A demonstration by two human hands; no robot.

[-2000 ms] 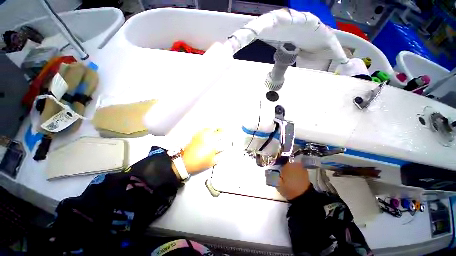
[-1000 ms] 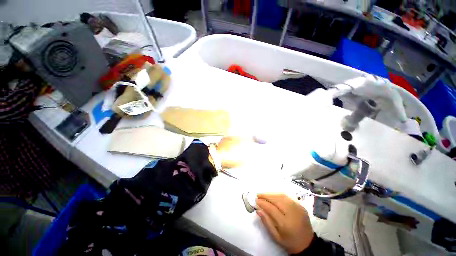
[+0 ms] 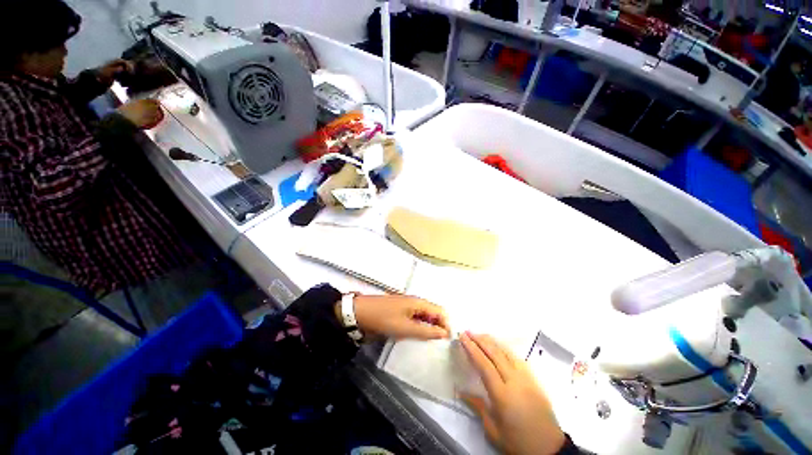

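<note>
A pale cream fabric panel (image 3: pixel 426 369) lies on the white table in front of me, left of the sewing machine head (image 3: pixel 663 351). My left hand (image 3: pixel 405 318) is at its upper edge, with thumb and fingertips together. My right hand (image 3: pixel 512 391) lies over its right end, with fingertips close to my left fingertips. Glare hides whether the fingertips pinch the edge. A stack of pale pieces (image 3: pixel 356 258) and a stack of khaki pieces (image 3: pixel 441 240) lie farther off.
The work lamp (image 3: pixel 674 282) hangs beside the machine head. A labelled bundle of scraps (image 3: pixel 356 182) lies at the back left. A neighbouring machine (image 3: pixel 258 93) and a seated person (image 3: pixel 67 169) are left. A blue bin (image 3: pixel 133 382) stands on the floor.
The view has swung left, bringing the neighbour into sight. My right hand has left the needle area and come beside my left hand, over the pale panel.
</note>
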